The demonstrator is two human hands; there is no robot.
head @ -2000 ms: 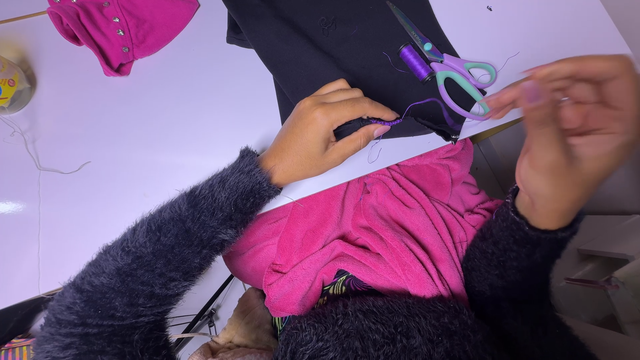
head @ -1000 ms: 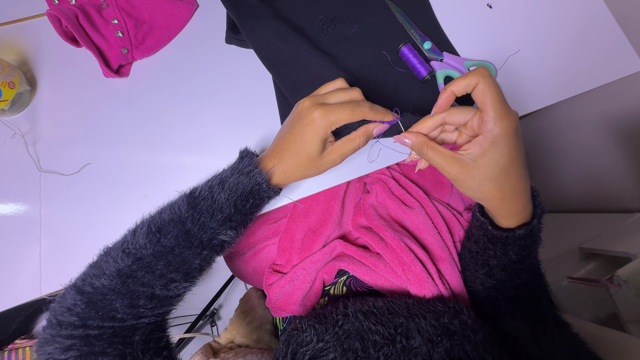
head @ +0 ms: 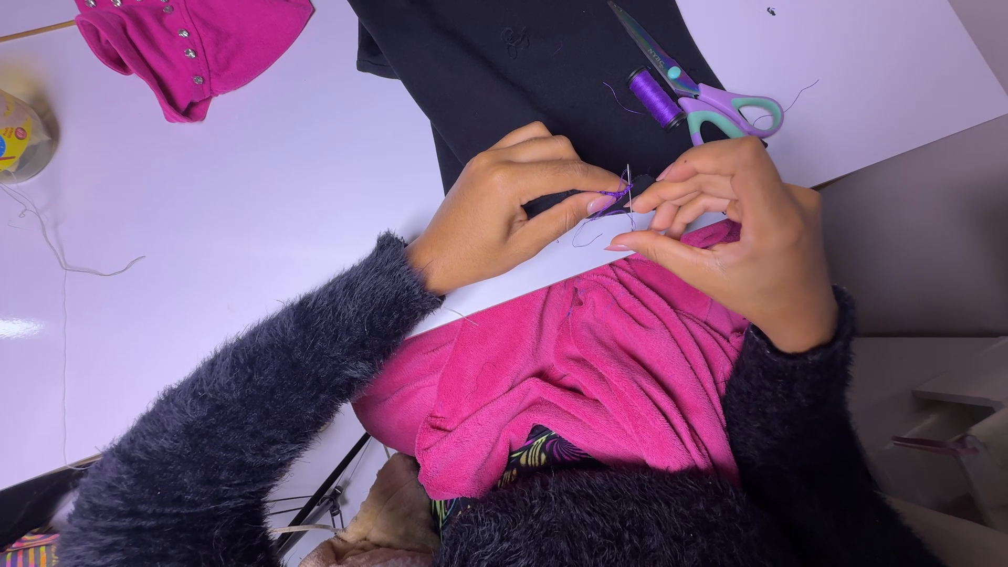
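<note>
My left hand [head: 516,205] pinches the edge of a black cloth garment [head: 528,87] between thumb and forefinger, where purple stitches [head: 616,192] run along it. A thin sewing needle [head: 630,189] stands upright through that edge, a loop of purple thread about it. Beside it is my right hand [head: 724,228], its fingers behind the needle and its thumb apart below; whether it touches the needle I cannot tell. On the garment, above my right hand, lie a spool of purple thread [head: 656,98] and scissors with lilac and mint handles [head: 728,110].
Pink fleece cloth [head: 583,362] covers my lap below the edge of the white table [head: 236,197]. At the upper left lies a pink garment with metal snaps [head: 213,47]. A clear container with a yellow label [head: 24,138] stands at the left edge, near loose pale thread [head: 63,256].
My right hand has come from the far right, where it was raised, to the stitched edge beside my left hand. Its fingers have since spread, with the thumb lower. My left hand has kept its hold.
</note>
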